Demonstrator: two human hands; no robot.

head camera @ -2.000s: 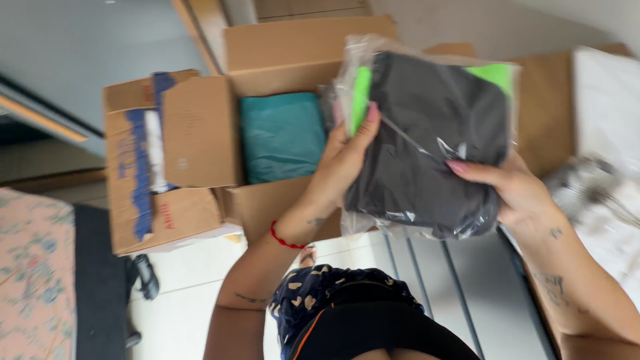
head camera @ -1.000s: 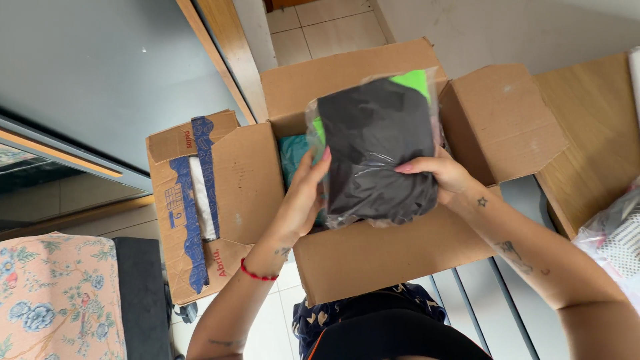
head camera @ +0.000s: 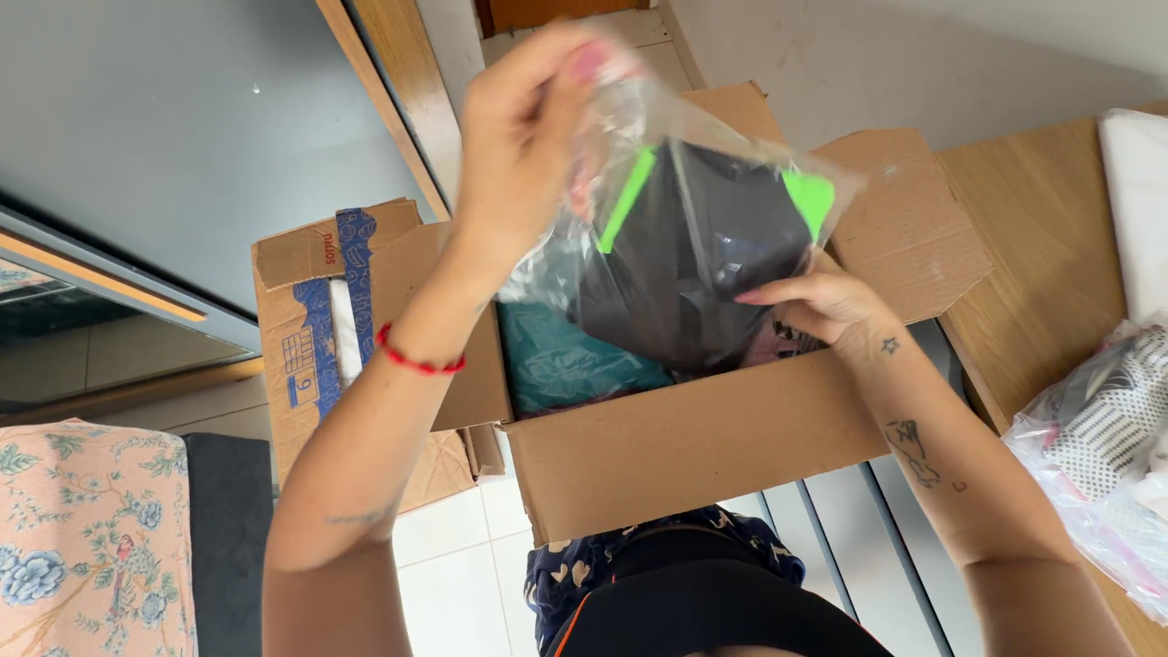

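A clear plastic bag holding a folded dark garment with bright green parts (head camera: 684,265) is tilted over an open cardboard box (head camera: 693,456). My left hand (head camera: 534,128), raised and a little blurred, grips the bag's loose upper left end. My right hand (head camera: 821,297) pinches the lower right side of the bag, thumb on the front, other fingers partly hidden behind it. Beneath the bag in the box lies a teal item in plastic (head camera: 579,360), with a patterned pinkish thing (head camera: 780,339) beside it, mostly covered.
A second cardboard box with blue printed tape (head camera: 315,342) stands at the left. Bagged patterned fabric (head camera: 1109,438) and a white item (head camera: 1141,210) lie on the wooden surface (head camera: 1031,228) at the right. A floral-covered cushion or bed (head camera: 91,538) is at lower left.
My left hand has moved up from the bag's side to its end, stretching the plastic out. Both hands held the bag flatter before. The view has shifted.
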